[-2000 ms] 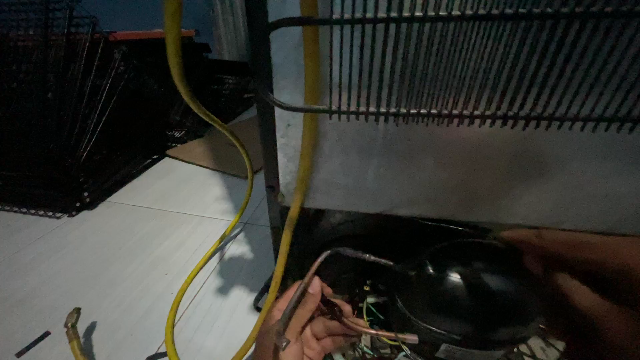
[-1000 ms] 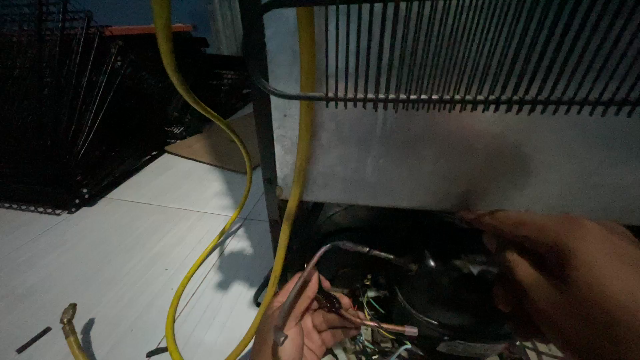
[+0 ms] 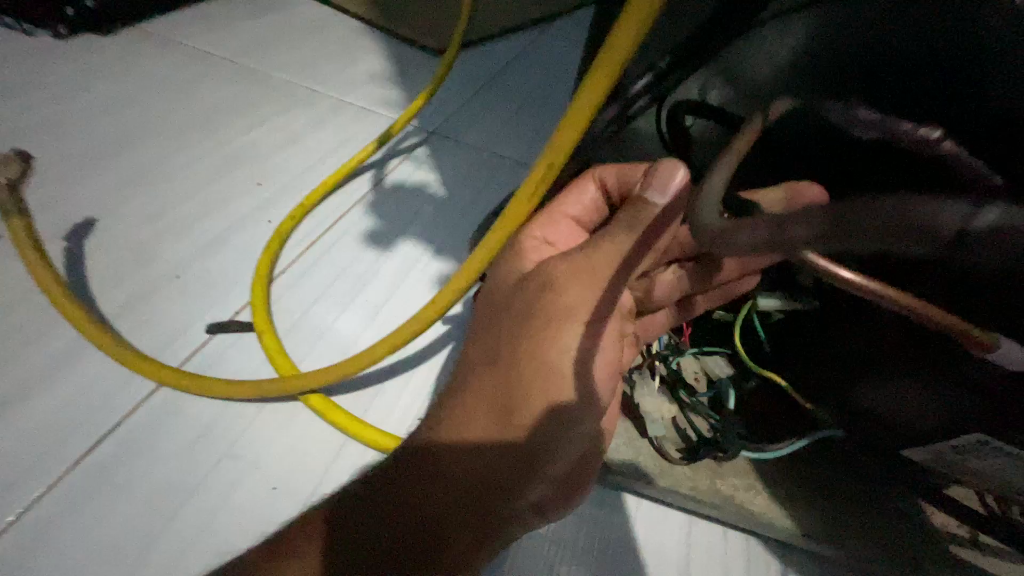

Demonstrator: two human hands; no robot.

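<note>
My left hand reaches in from the bottom, palm facing right, its fingers around the near part of a copper tube. The tube slants down to the right and has a pale end. A blurred, dark bent tube crosses in front of the fingers, beside the thumb; whether the thumb presses on it cannot be told. Below the fingers lies a tangle of thin electrical wires, with a green-yellow wire beside it. My right hand is out of view.
A yellow hose loops over the pale tiled floor and passes close to my left wrist. Its end fitting is at the far left. A small dark strip lies on the floor. The metal base edge runs below the wires.
The view has moved much closer and lower. My right hand, earlier by the black compressor, has left the view. My left hand stays at the tubes.
</note>
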